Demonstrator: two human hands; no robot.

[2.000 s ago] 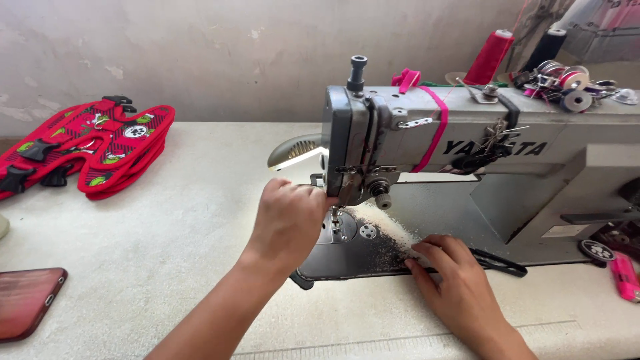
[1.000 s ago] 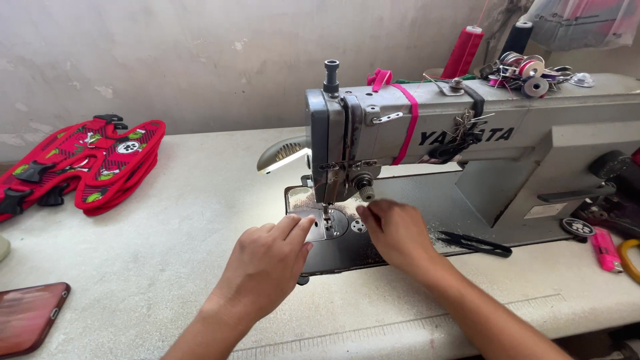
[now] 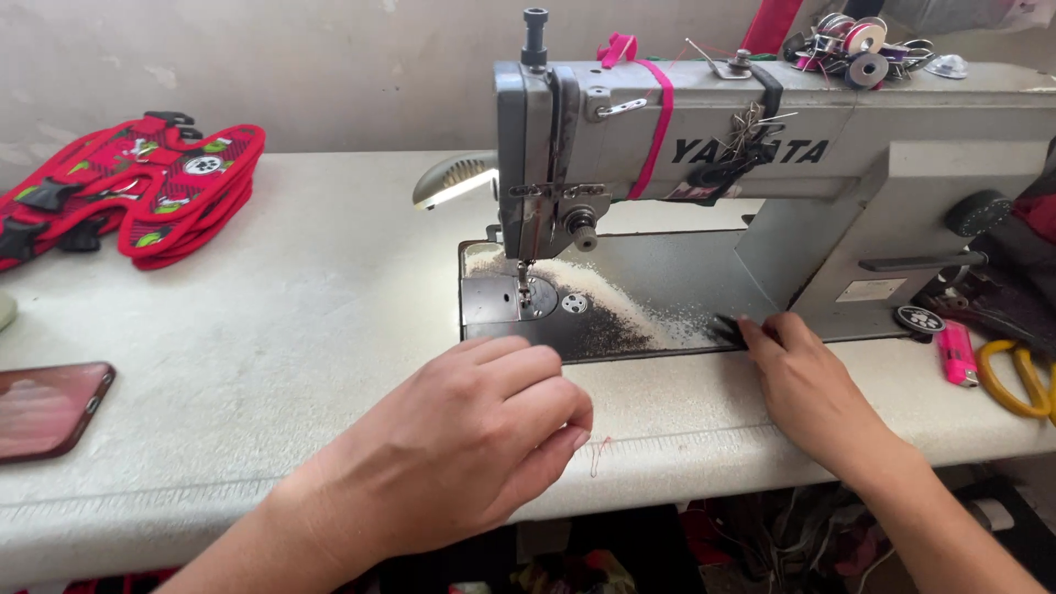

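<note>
A grey Yamata sewing machine (image 3: 825, 198) stands on the pale worktable, its presser foot (image 3: 524, 289) over the needle plate. My left hand (image 3: 470, 429) is above the table's front part, with curled fingers; a fine reddish thread (image 3: 596, 458) shows beside its fingertips, and whether they pinch it I cannot tell. At the front edge of the machine bed, my right hand (image 3: 808, 379) has its fingertips on black thread snips (image 3: 728, 328), which are partly hidden. Left of the snips, a round paw-print piece (image 3: 575, 303) lies on the worn bed near the needle plate.
Red patterned pet harnesses (image 3: 190, 198) lie at the back left, a phone (image 3: 54, 408) at the left edge. A lamp (image 3: 458, 177) glows behind the machine head. Bobbins (image 3: 866, 54) sit on top. A pink lighter (image 3: 957, 355) and yellow-handled scissors (image 3: 1015, 379) are at the right.
My right hand has moved from near the needle to the snips at the right of the bed. My left hand has drawn back from the needle area towards the table's front edge.
</note>
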